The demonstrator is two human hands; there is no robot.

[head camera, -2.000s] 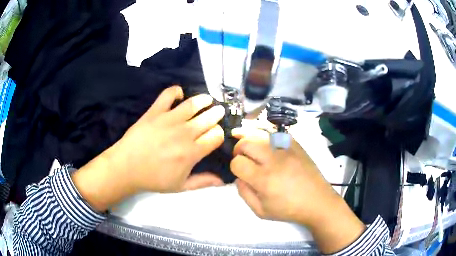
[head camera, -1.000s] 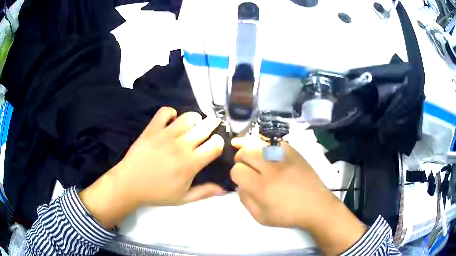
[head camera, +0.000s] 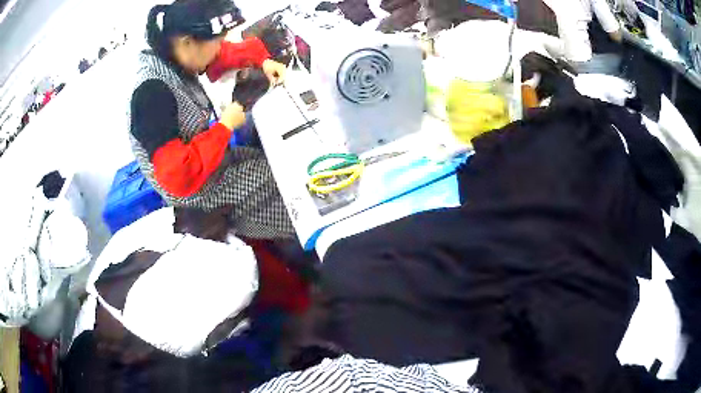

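The large black garment (head camera: 492, 261) lies heaped over the table, from the middle to the right of the view, nearest in front of me. White paper or cloth pieces (head camera: 652, 330) show at its right side. My striped sleeve shows at the bottom edge. Neither of my hands is in the picture. The sewing machine's head and needle are not in view.
Snips with yellow and green handles (head camera: 335, 173) lie on the table's far part beside a grey machine box (head camera: 378, 92). A person in red sleeves (head camera: 192, 161) sits beyond. A blue bin (head camera: 132, 196), a white bundle (head camera: 192, 295) and a yellow bundle (head camera: 475, 112) are around.
The view has swung to the left, away from the needle area. My hands, which were on the black cloth at the needle, have left the picture. The other person and the grey box now show.
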